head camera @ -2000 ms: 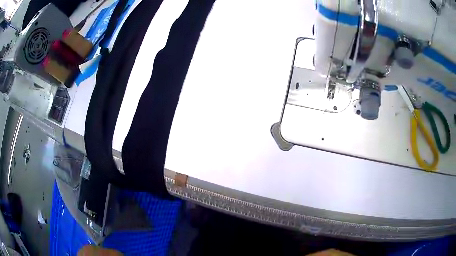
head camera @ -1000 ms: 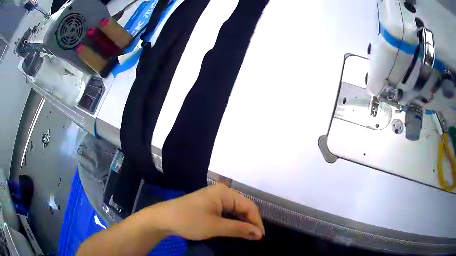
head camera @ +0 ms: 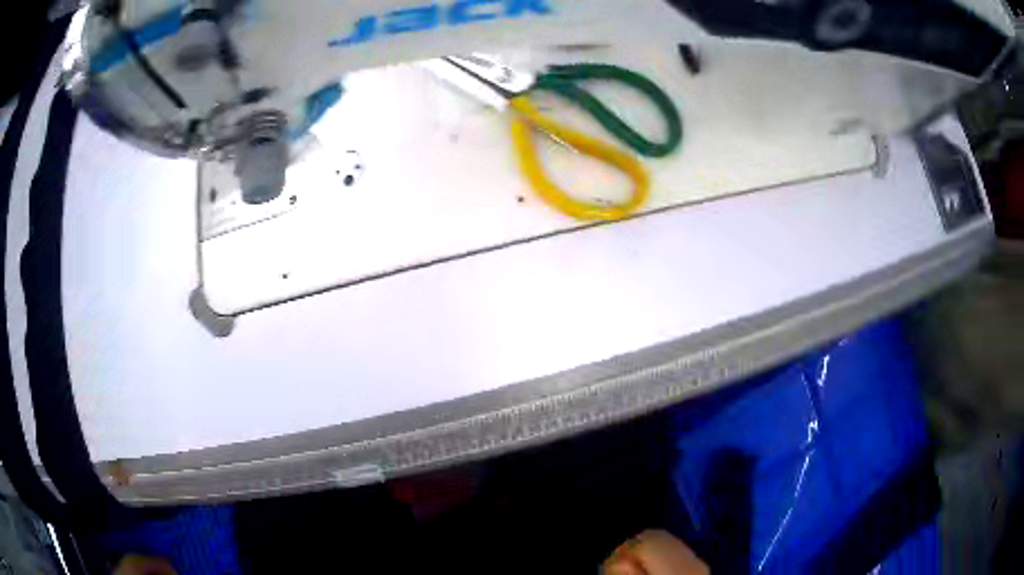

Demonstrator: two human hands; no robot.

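Note:
The white industrial sewing machine (head camera: 472,34) with blue lettering spans the top of the view. Its presser foot area at the upper left is blurred, with no fabric seen on the bed (head camera: 427,213). Two black fabric strips (head camera: 51,303) lie side by side at the far left and hang over the table's front edge. Scissors with a yellow and a green handle (head camera: 584,163) lie on the bed. My right hand (head camera: 655,555) is cut off at the bottom edge. My left hand (head camera: 146,565) is barely in view at the bottom left. What either holds cannot be told.
A measuring tape strip (head camera: 539,418) runs along the table's front edge. Blue plastic sheeting (head camera: 775,438) hangs below the table at the right. A dark panel (head camera: 950,180) sits at the table's right end. A dark red thing shows below the edge.
The view has swung right, so the strips now sit at the far left and the fan box and thread cones are out of view. My left hand has dropped to the bottom edge.

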